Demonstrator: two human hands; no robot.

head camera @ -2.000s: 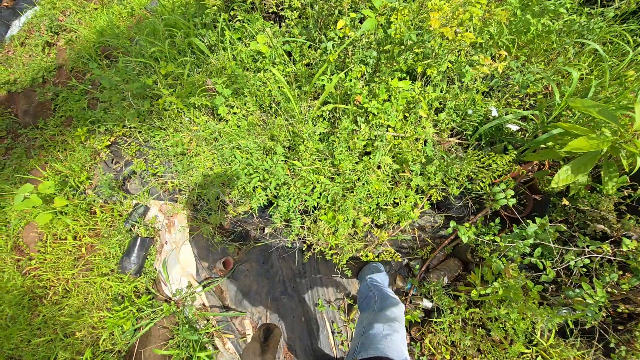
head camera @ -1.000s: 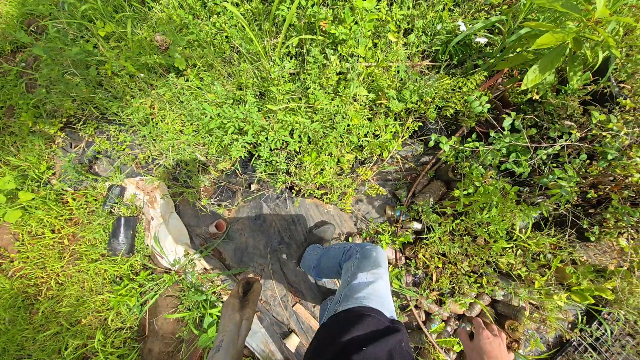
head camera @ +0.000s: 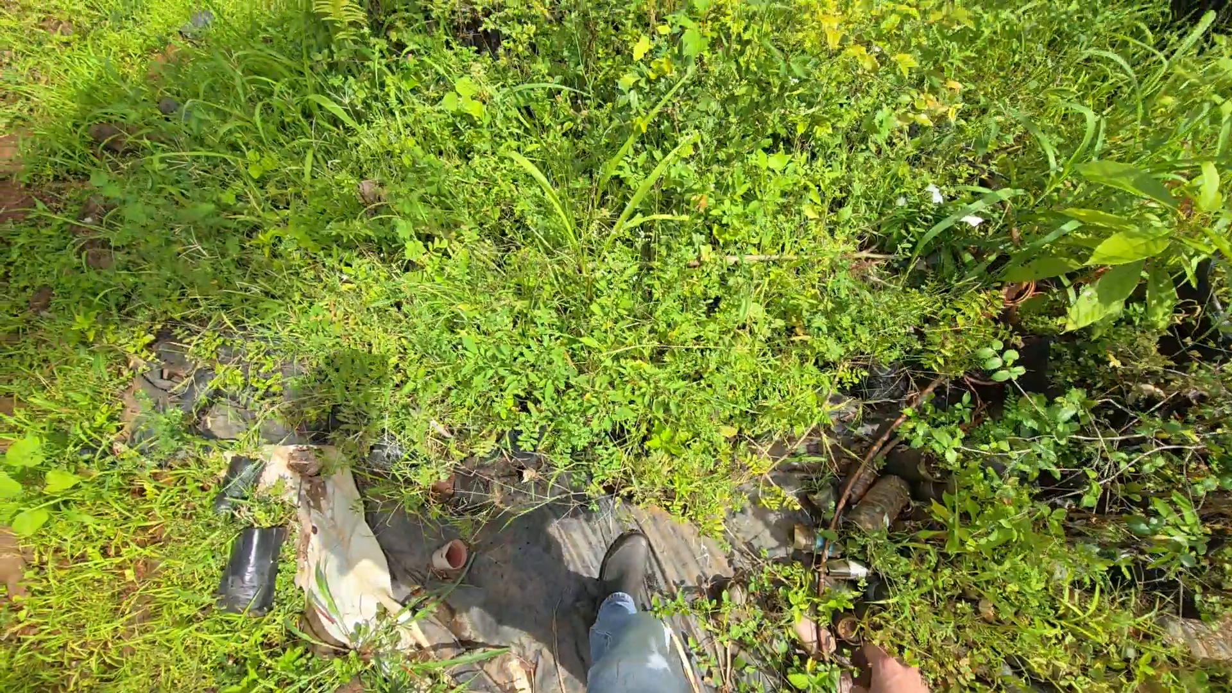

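My right hand (head camera: 887, 671) shows only in part at the bottom edge, right of my leg, low among weeds and small debris. Close by it lie a small round brown object (head camera: 847, 628) and a pinkish piece (head camera: 813, 635); whether the fingers hold anything cannot be told. A long thin brown stick (head camera: 871, 452) runs up from near the hand. My left hand is out of view. My boot (head camera: 626, 563) rests on dark ground sheeting (head camera: 520, 577), below a dense patch of green weeds (head camera: 597, 346).
Left of the boot lie a small terracotta pot (head camera: 449, 557), a torn pale sheet (head camera: 337, 549) and a black plastic piece (head camera: 252, 570). Right of it are a brown cylindrical object (head camera: 881, 502) and tangled branches (head camera: 1136, 452). Broad-leaved plants (head camera: 1121, 241) stand at the upper right.
My right hand, out of view two seconds ago, appeared at the lower right one second ago and is now partly cut off by the bottom edge. The view has shifted.
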